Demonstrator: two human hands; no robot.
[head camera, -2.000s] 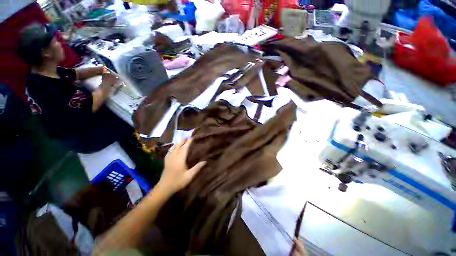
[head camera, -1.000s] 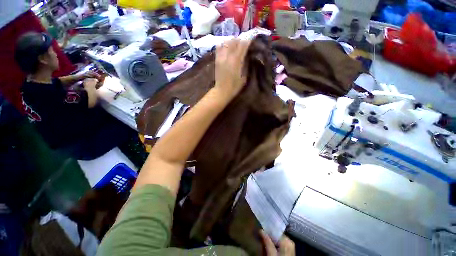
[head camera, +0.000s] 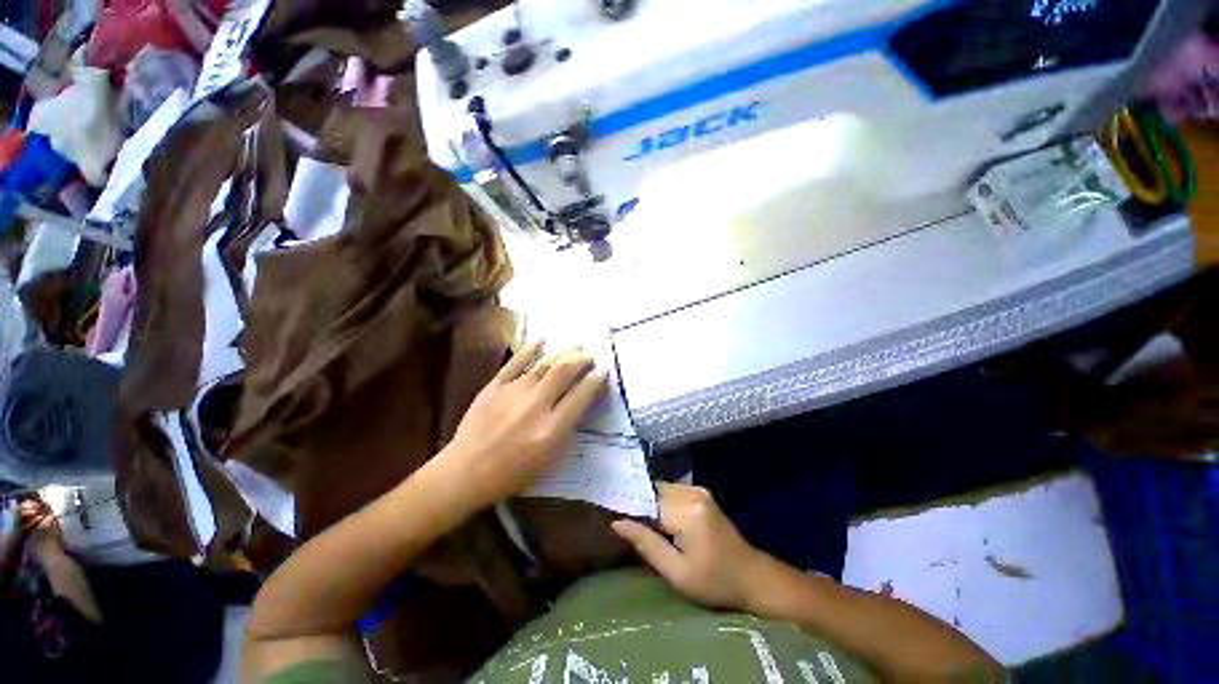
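Note:
The brown garment panel lies heaped left of the needle and down to the lap. A white pocketing piece with a dark edge lies at the table's front edge. My left hand lies flat on the white piece, fingers towards the needle area. My right hand pinches the lower right corner of the white piece between thumb and fingers. The presser foot area of the white sewing machine is lit, just beyond my left fingertips; the needle itself cannot be made out.
The table's front edge has a ruler-like tape. Yellow-green loops and a small pale packet lie at the right end. Brown and white layers are heaped at left. Another person's arm shows at lower left.
The view has turned right and closer to the machine. My left hand has come down from the raised brown cloth onto the white piece. My right hand still holds the white piece's edge.

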